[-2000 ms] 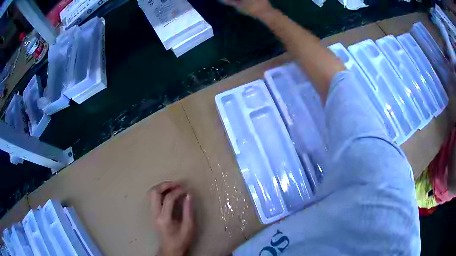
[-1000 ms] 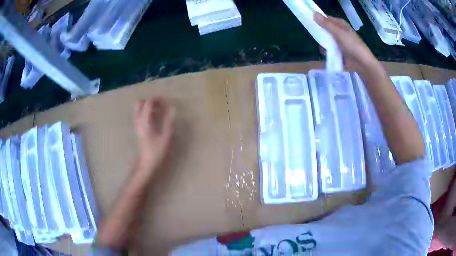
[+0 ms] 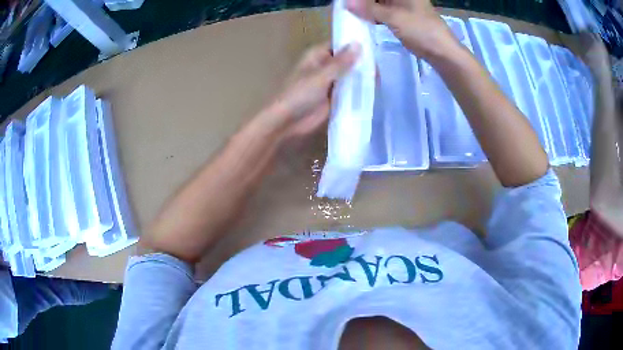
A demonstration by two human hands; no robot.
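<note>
A long white strip-like piece (image 3: 352, 102), perhaps a tray or carton seen on edge, is held upright over the worktop in front of me. My left hand (image 3: 314, 85) is closed around its left side, with the thumb on its face. My right hand (image 3: 399, 20) grips its upper end near the top of the picture. The fingers are blurred. White moulded trays (image 3: 402, 102) lie side by side just right of the piece, which partly covers the nearest one.
A leaning pile of white trays (image 3: 85, 164) stands at the left. More trays (image 3: 509, 75) lie overlapping at the right. The dark belt (image 3: 177, 15) and a white metal post (image 3: 85, 26) are at upper left. Another person's arm (image 3: 602, 130) is at the right edge.
My right hand has brought the white piece from over the belt to the worktop. My left hand has moved right and taken hold of it. The view has tilted down towards my shirt.
</note>
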